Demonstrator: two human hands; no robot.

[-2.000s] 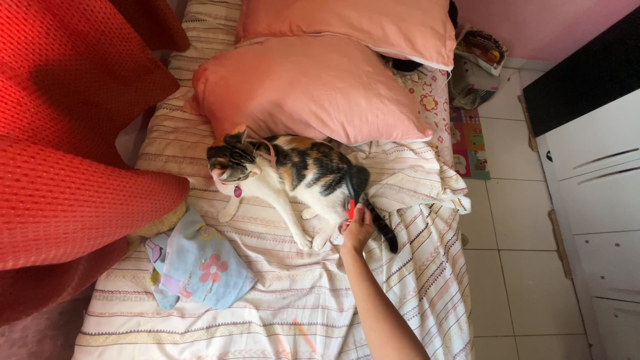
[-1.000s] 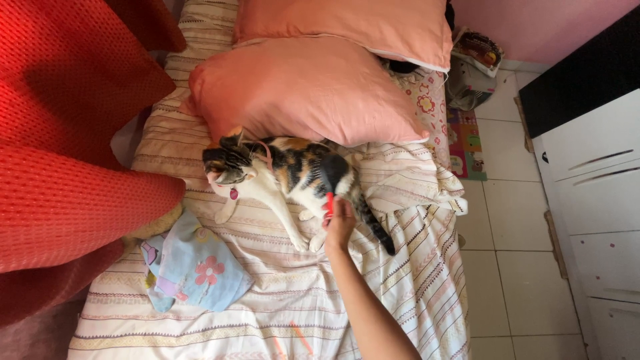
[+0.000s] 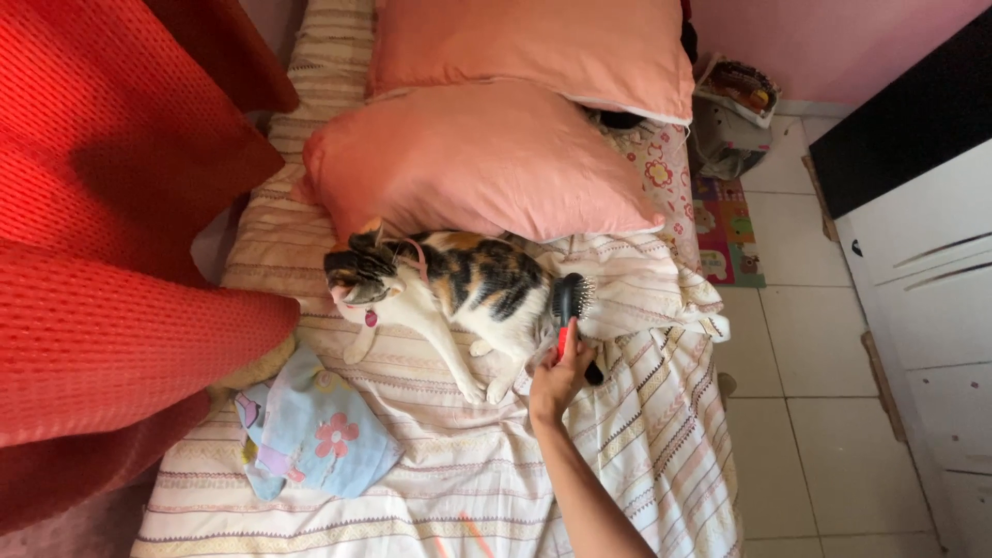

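A calico cat [image 3: 480,287] with a pink collar and a round tag lies on its side on a striped bedsheet [image 3: 465,504], head to the left. My right hand [image 3: 559,380] is closed around the red and black handle of a pet brush [image 3: 572,298], beside the cat's hindquarters. The brush is turned so that its metal pins point to the right, away from the cat's body. Part of the tail is hidden behind my hand; its dark tip shows just right of it. My left hand is out of view.
Salmon pillows [image 3: 480,155] lie behind the cat. A light blue flowered cloth [image 3: 333,434] is bunched at the left, near a red textured curtain [image 3: 116,310]. Right of the bed are a tiled floor [image 3: 837,465], a bag [image 3: 740,89] and a white drawer unit [image 3: 930,310].
My right hand first moved left along the cat's hindquarters with the brush, then back to the right. The brush has turned, and its pins now show.
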